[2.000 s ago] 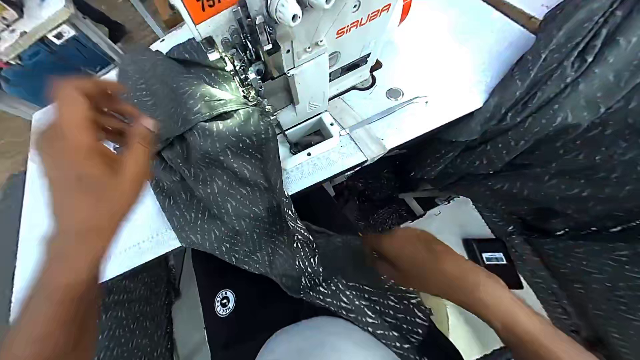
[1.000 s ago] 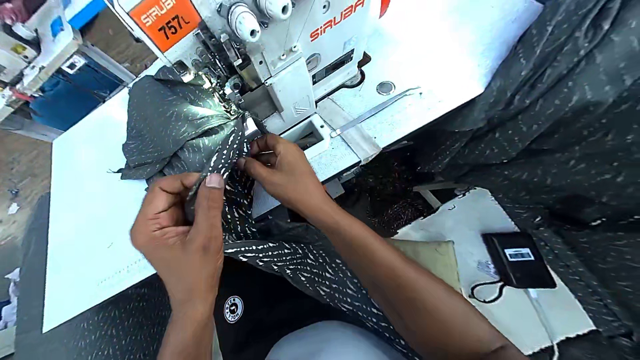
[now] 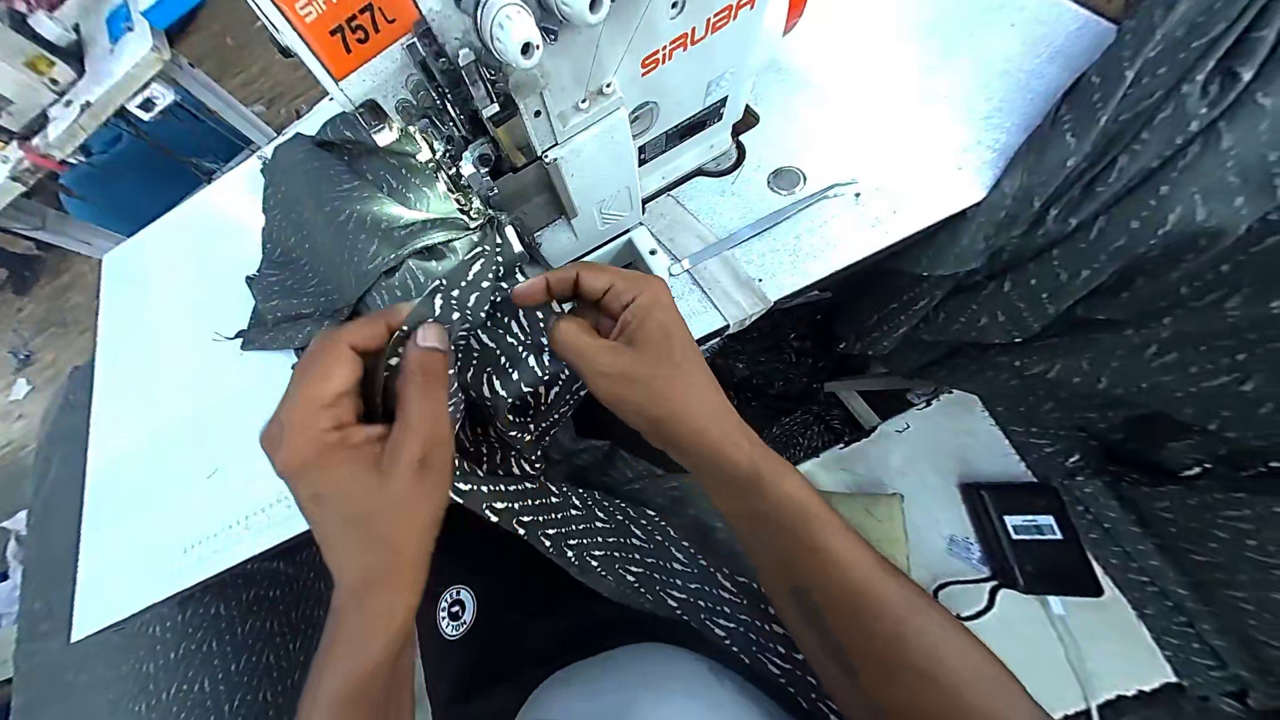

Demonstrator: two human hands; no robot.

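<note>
A Siruba overlock sewing machine (image 3: 590, 130) stands on a white table. Dark grey fabric with white flecks (image 3: 340, 225) lies bunched under its lit presser foot (image 3: 465, 205) and runs down over my lap. My left hand (image 3: 370, 430) pinches the fabric's edge between thumb and index finger, just below the foot. On the right side of the same bunch, my right hand (image 3: 635, 350) holds the cloth with thumb and fingers, close to the machine's front corner. The fabric's patterned side shows between both hands.
Metal tweezers (image 3: 760, 228) lie on the white table (image 3: 180, 400) right of the machine. More dark fabric (image 3: 1130, 250) hangs at the right. Below it, a black device with a cord (image 3: 1035, 540) rests on a pale cloth-covered surface (image 3: 1100, 640). Another workstation (image 3: 90, 110) is at the upper left.
Two seconds ago my left hand was raised left of the fabric and my right hand was lower, over my lap. Both have come together on the cloth before the presser foot, staying there since one second ago.
</note>
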